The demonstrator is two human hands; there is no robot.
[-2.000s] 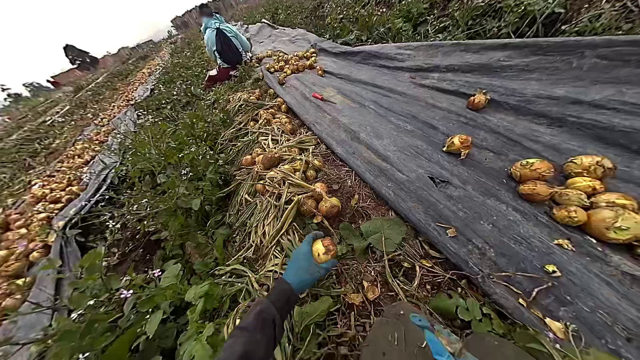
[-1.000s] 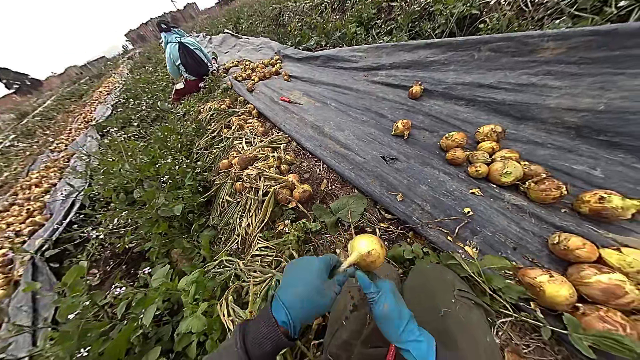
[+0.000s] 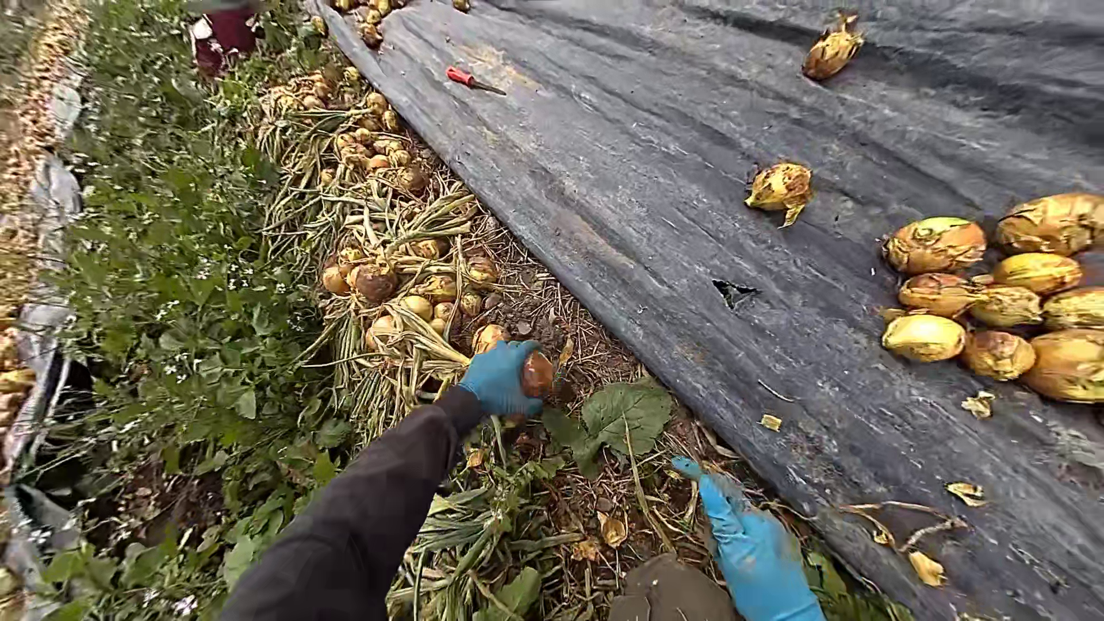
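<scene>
My left hand (image 3: 503, 378), in a blue glove, closes on a brown onion (image 3: 537, 374) at the near end of a row of pulled onions (image 3: 438, 291) with long dry leaves. To the lower right is my right hand (image 3: 750, 539), also blue-gloved, over the ground by the plastic sheet's edge; its thumb or a finger sticks up, and whether anything is in its palm is hidden. Trimmed onions (image 3: 936, 245) lie grouped on the dark plastic sheet (image 3: 621, 216) at the right, with two single ones farther up. A red-handled tool (image 3: 461, 77) rests near the sheet's far left part.
Green weeds (image 3: 181, 345) grow along the left side, beyond which another onion row (image 3: 17, 224) runs. A broad leaf (image 3: 628, 416) lies between my hands. Part of a person (image 3: 226, 34) shows at the top left. The sheet has a small hole (image 3: 734, 291).
My hands, together at a pale onion one second ago, are now apart. The left has reached forward to the row and taken hold of an onion. The view has tilted down.
</scene>
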